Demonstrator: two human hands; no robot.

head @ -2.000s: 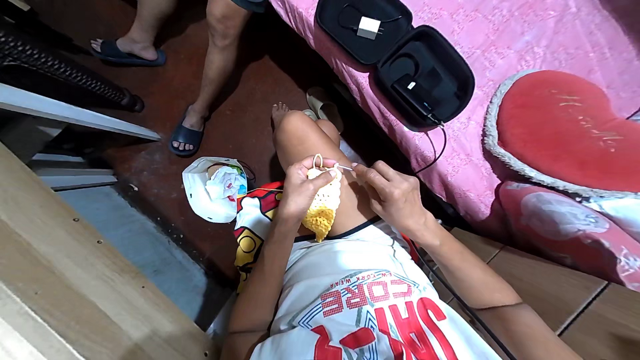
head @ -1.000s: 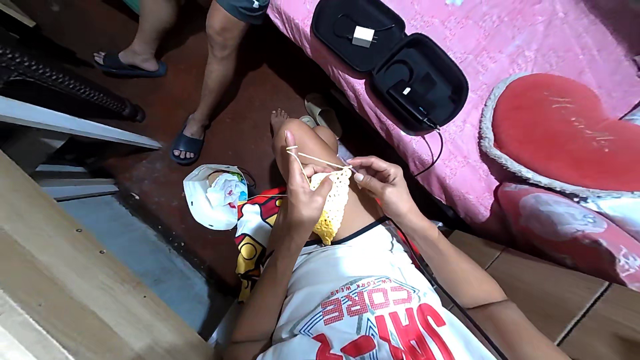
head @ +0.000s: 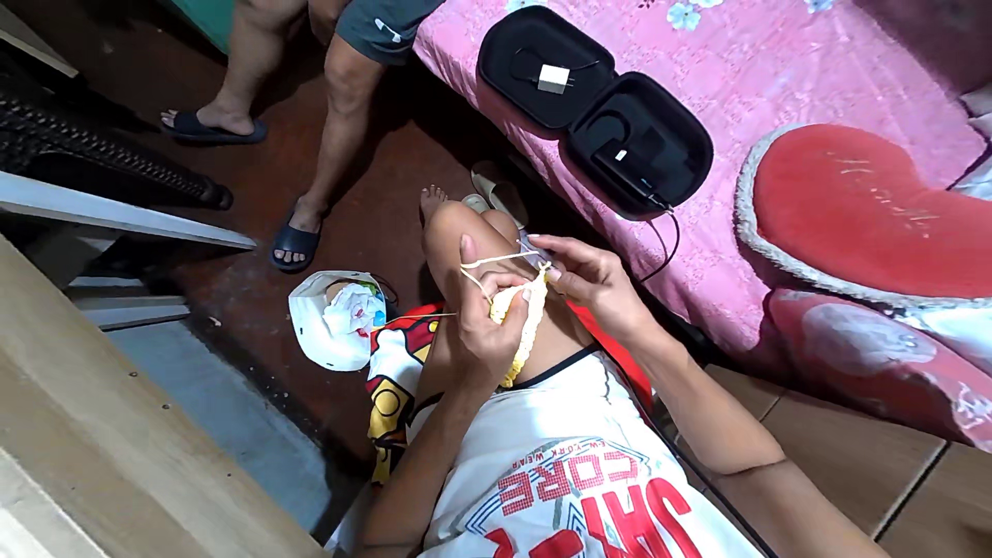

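My left hand [head: 492, 322] grips a small crocheted piece [head: 533, 329] in cream and yellow yarn above my lap. Cream yarn [head: 496, 261] loops over its raised index finger and stretches across to the work's upper edge. At that edge, the fingers of my right hand [head: 593, 279] pinch something thin, likely a crochet hook, mostly hidden by the fingers. A strand runs left from my left hand toward a white bag [head: 329, 329] with crumpled plastic inside.
Another person's legs in dark slides [head: 294, 236] stand ahead at left. On the pink bedspread [head: 744, 77] lie an open black case [head: 701, 167] with a charger [head: 554, 78] and a red heart-shaped pillow [head: 845, 209]. A wooden panel [head: 116, 403] borders the near left.
The crocheted piece has turned in my left hand and now shows narrower. Since the oldest frame, my left index finger has risen with the yarn over it.
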